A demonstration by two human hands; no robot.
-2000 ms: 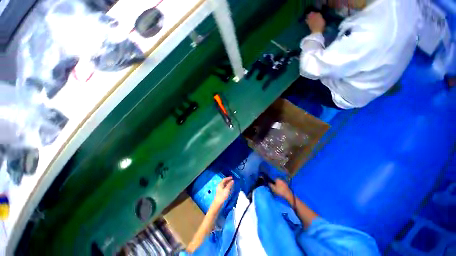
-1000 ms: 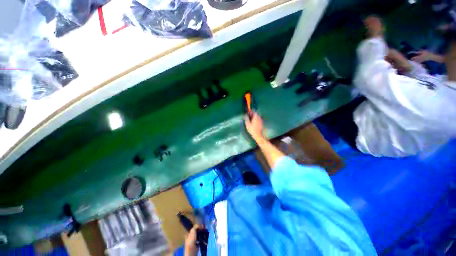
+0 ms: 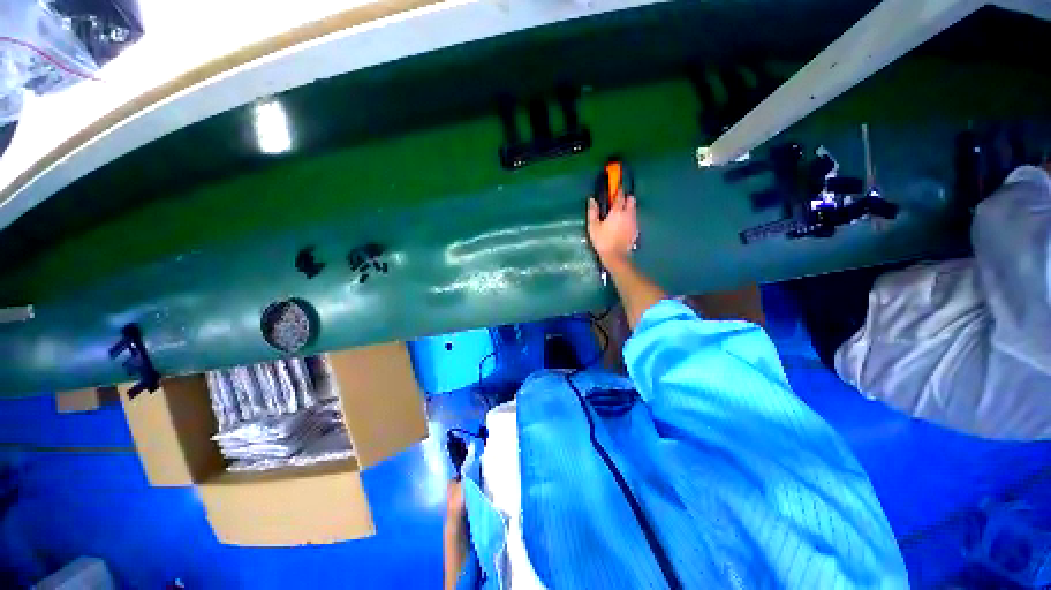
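The electric screwdriver, black with an orange section, lies at the green bench top. My right hand is closed around its lower part, palm down, and hides much of it. My left hand is low beside my body, small and partly hidden by my clothing. A dark object with a thin cord is at its fingers; its shape is unclear.
Black pronged brackets lie behind the screwdriver. A screw dish and small black parts are left. An open carton holds silvery bags. A post and a white-sleeved person are right.
My right hand has reached from beside my body onto the screwdriver. My left hand has dropped low beside my body. The view has turned, so the bench lies more level across the picture.
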